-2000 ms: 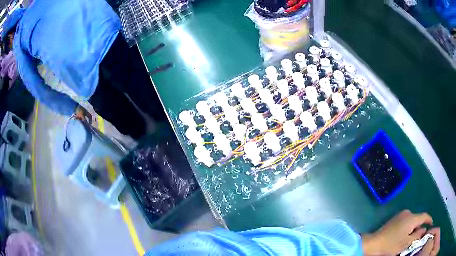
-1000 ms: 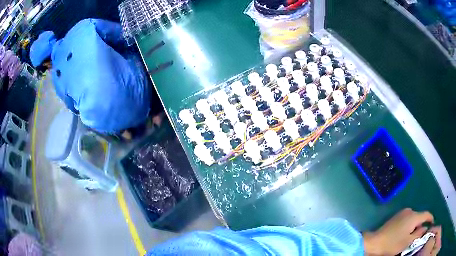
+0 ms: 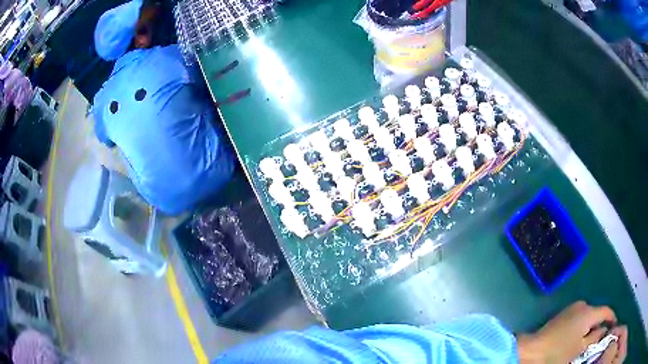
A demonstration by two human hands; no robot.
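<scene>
My left hand (image 3: 561, 336), bare below a blue sleeve, is at the bottom right, cut off by the lower edge. Its fingers are closed around a small bright white piece (image 3: 597, 350), partly hidden by them. My right hand cannot be made out. A blue bin (image 3: 510, 238) holding small dark parts (image 3: 543, 242) stands just above my left hand. A clear blister tray (image 3: 334, 274) lies left of the bin, with rows of white-topped units (image 3: 394, 160) and yellow, orange and red wires (image 3: 455, 199) along its near side. Its lower left pockets hold no units.
A plastic-wrapped tub (image 3: 408, 50) with red pieces on top stands behind the tray. Another tray (image 3: 220, 21) is at the far left bench edge. A person in blue (image 3: 167, 135) bends beside a dark green crate (image 3: 249, 313) of crumpled film. A pale stool (image 3: 89, 202) stands left.
The person in blue has bent down and shifted right, closer to the crate. The stool has turned and moved left. The film in the crate is bunched differently. My left hand has barely moved.
</scene>
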